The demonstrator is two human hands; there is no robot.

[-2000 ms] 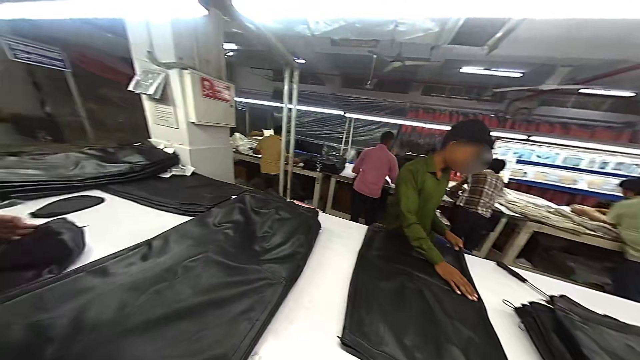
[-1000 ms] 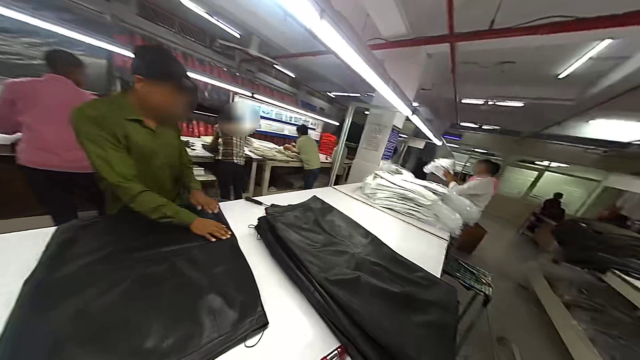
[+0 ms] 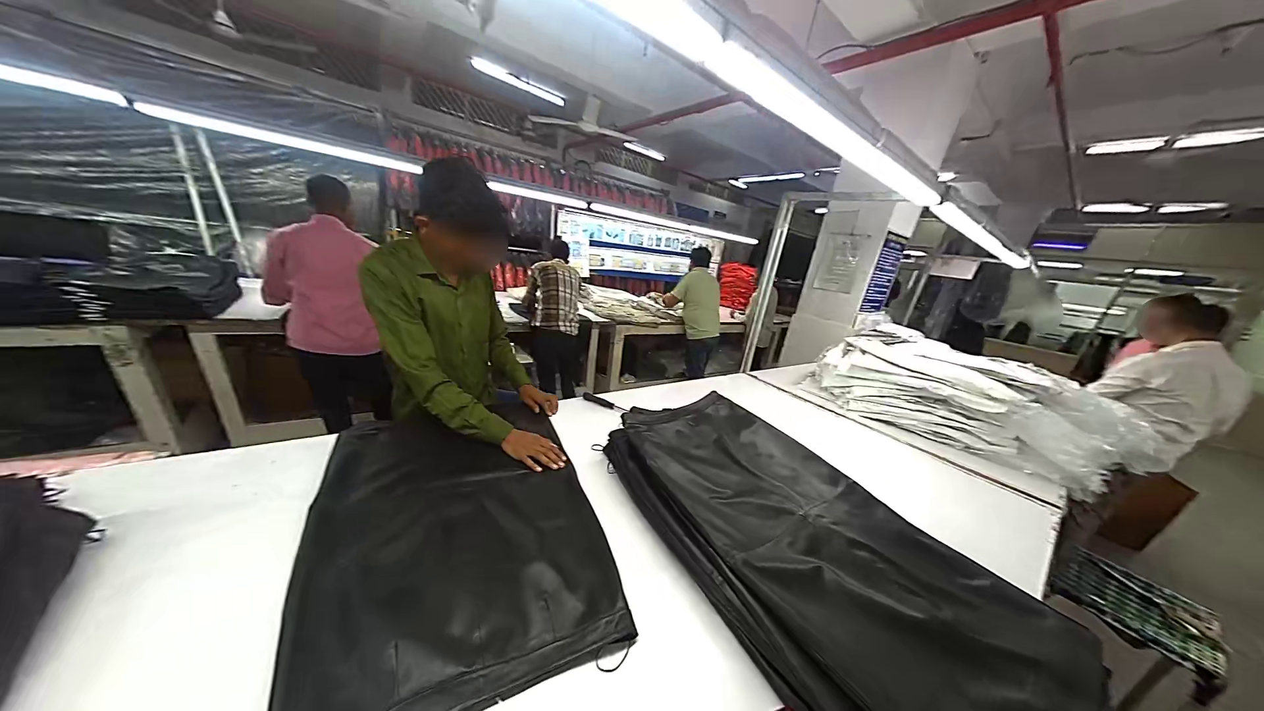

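Note:
Neither my left hand nor my right hand shows in the head view. A black leather-like garment lies flat on the white table, its waistband edge toward me with a thin loop at the corner. Across the table a co-worker in a green shirt rests both hands on its far end. To the right lies a stack of similar black garments, folded lengthwise. A thin dark-handled tool sits beside the stack's far end; its kind is unclear. Part of another black garment shows at the left edge.
White garments in clear plastic are piled at the back right, near a person in a white shirt. A patterned cloth hangs low by the table's right end. Other people stand at tables behind, and a pillar rises beyond the table.
The view has swung far to the right since the oldest frame, then partly back left. A hand on dark material at the left edge in the oldest frame is out of view now.

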